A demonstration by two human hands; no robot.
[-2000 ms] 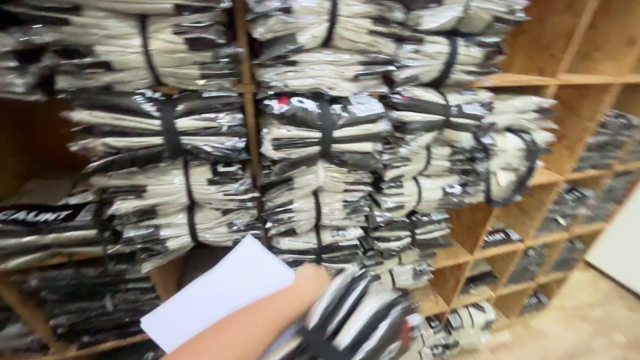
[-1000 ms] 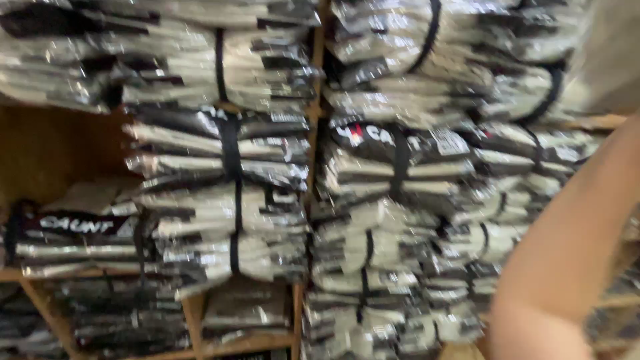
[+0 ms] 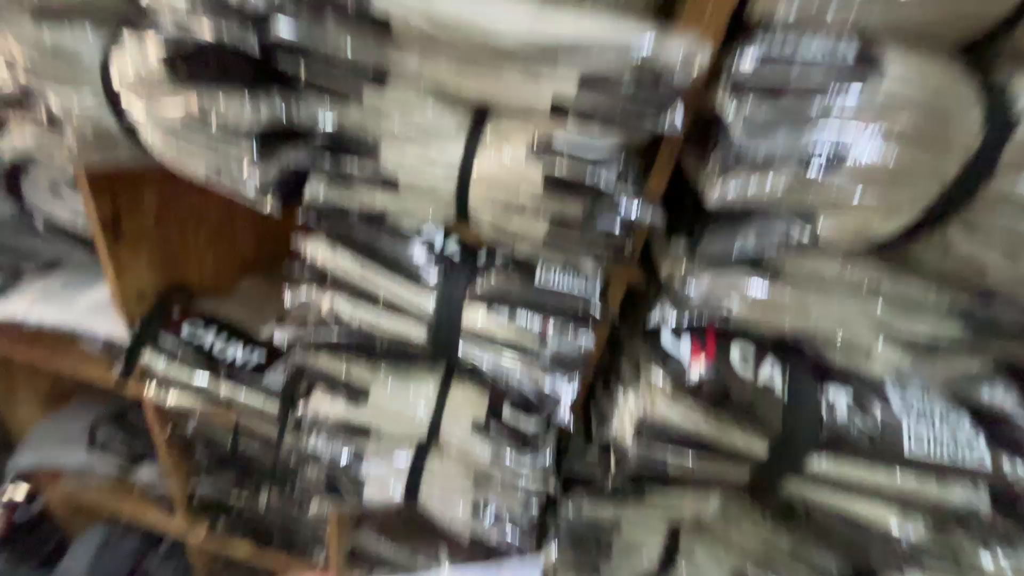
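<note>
Neither my left hand nor my right hand can be made out in the blurred head view. The edge of a white sheet, probably paper (image 3: 488, 566), shows at the bottom; what holds it is hidden. Plastic-wrapped bundles of light and dark goods fill the view. One bundle (image 3: 400, 312) in the middle is bound with a black strap (image 3: 452, 312). Another strapped bundle (image 3: 720, 416), at the right, bears white and red lettering. A smaller bundle with lettering (image 3: 224, 344) lies at the left.
A wooden upright (image 3: 664, 168) divides the stacks right of centre. At the left is a wooden compartment wall (image 3: 188, 232) above a shelf edge (image 3: 64, 352). Further wrapped goods (image 3: 80, 440) lie in lower compartments. Large strapped bundles (image 3: 896, 152) are at the upper right.
The bare arm seen at the right one second ago is out of view. The view has shifted and the shelves look closer. A white sheet edge shows at the bottom.
</note>
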